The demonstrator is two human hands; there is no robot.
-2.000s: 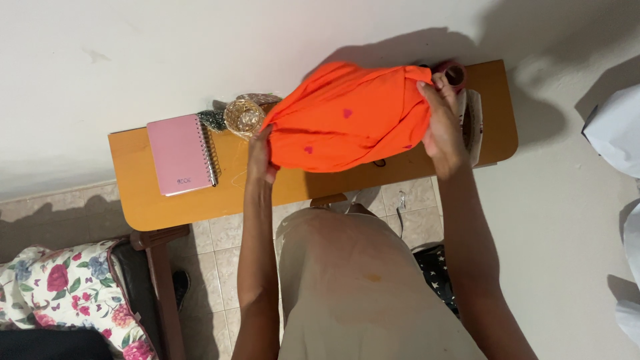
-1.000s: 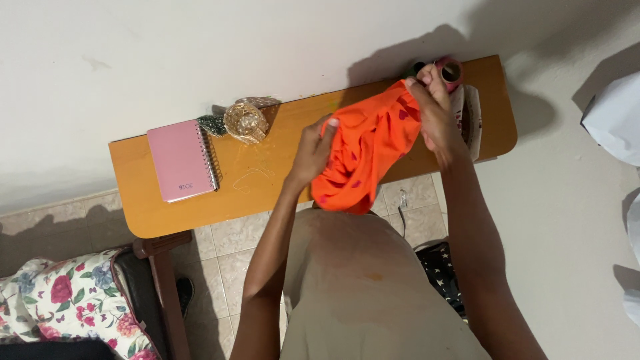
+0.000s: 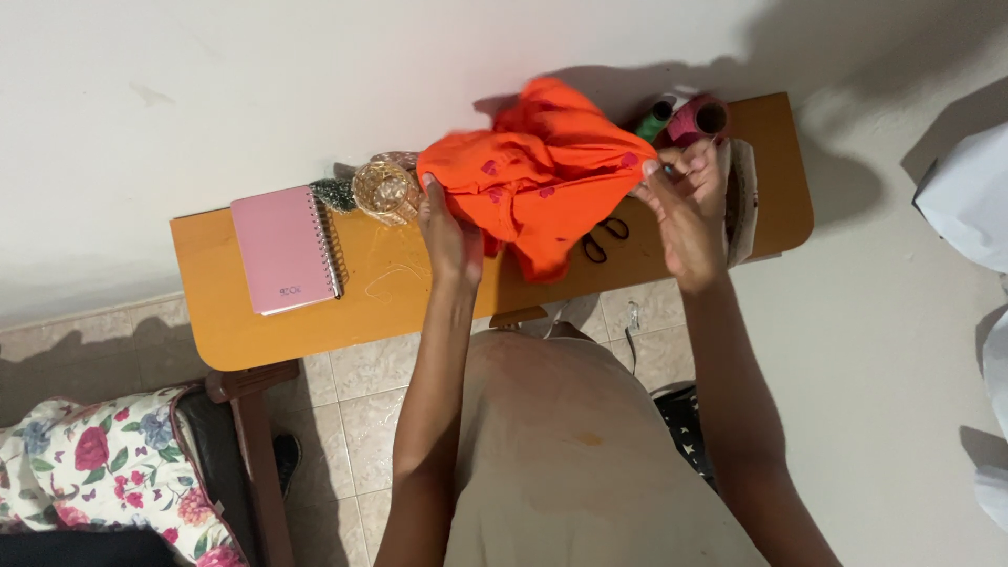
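An orange cloth with pink hearts (image 3: 543, 181) hangs spread and creased between my hands, above a narrow wooden table (image 3: 354, 315). My left hand (image 3: 450, 236) pinches its left edge with the thumb in front. My right hand (image 3: 689, 209) grips the right corner between thumb and fingers. Below the cloth, the dark handles of scissors (image 3: 605, 240) show on the table; their blades are hidden. Just beyond my right hand stand a pink thread cone (image 3: 693, 122) and a green thread spool (image 3: 654, 120). A loose pale thread (image 3: 386, 279) lies left of the cloth.
A pink spiral notebook (image 3: 282, 252), a small green bristly ornament (image 3: 335, 194) and a gold-coloured woven cup (image 3: 386, 191) occupy the table's left part. A white container (image 3: 742, 203) is beside my right hand. At lower left is a floral cushion (image 3: 118, 465) on a wooden-framed seat.
The orange cloth was bunched between my hands one second ago and is now spread wider. My left hand has moved left, away from my right hand. The scissors' handles have come into view.
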